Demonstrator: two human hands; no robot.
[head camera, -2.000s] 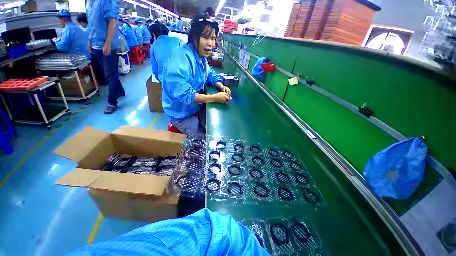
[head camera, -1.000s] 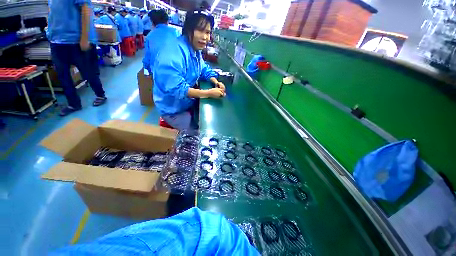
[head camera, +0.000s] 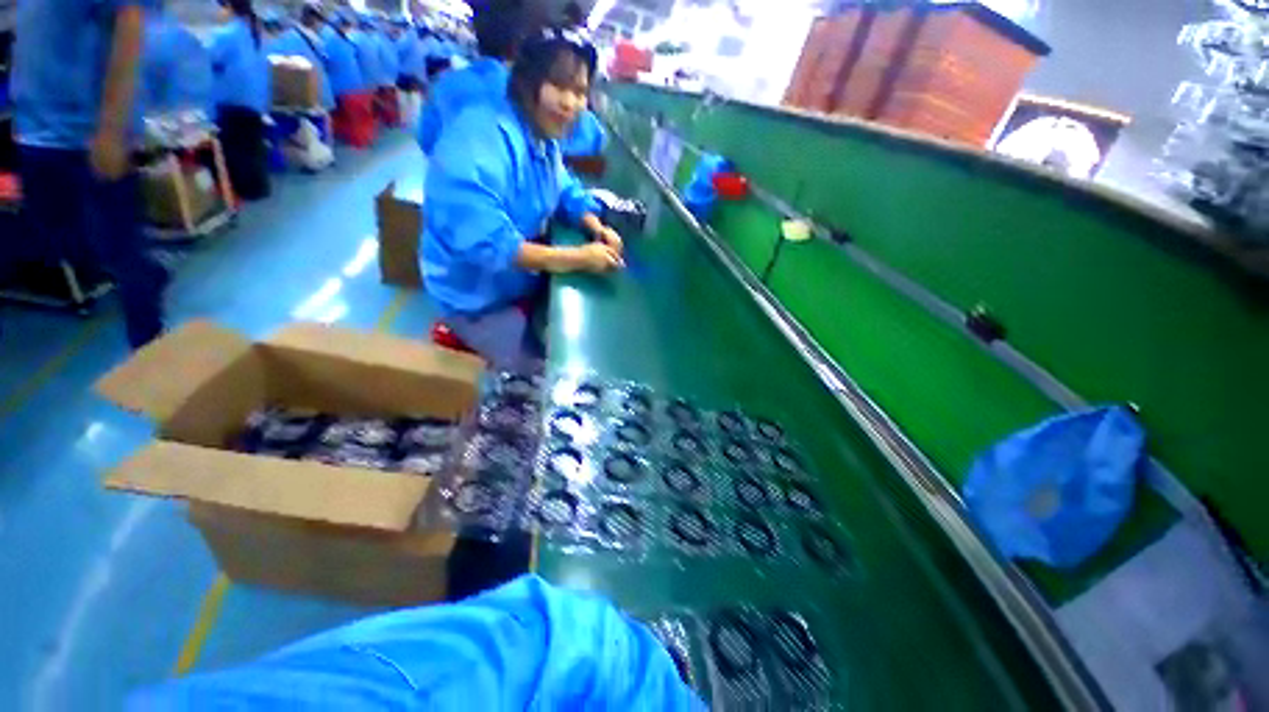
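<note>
A clear plastic tray (head camera: 651, 470) with rows of black rings lies on the dark green bench, its left end overhanging the bench edge beside the carton. One black ring (head camera: 692, 527) sits in its near row. A second clear tray (head camera: 763, 659) with black rings is cut off by the bottom edge. A blue sleeve (head camera: 459, 654) of mine crosses the bottom of the picture and covers part of the second tray. Neither of my hands is visible.
An open cardboard box (head camera: 313, 522) holding filled trays stands left of the bench. A seated co-worker (head camera: 480, 195) leans on the bench ahead. A blue cloth item (head camera: 1058, 487) hangs from the rail at right, above a sheet (head camera: 1162, 612). Another person stands at far left.
The view has shifted, so the trays, box and blue cloth appear further left. The standing person has moved towards the left edge. My sleeve stays low in the picture.
</note>
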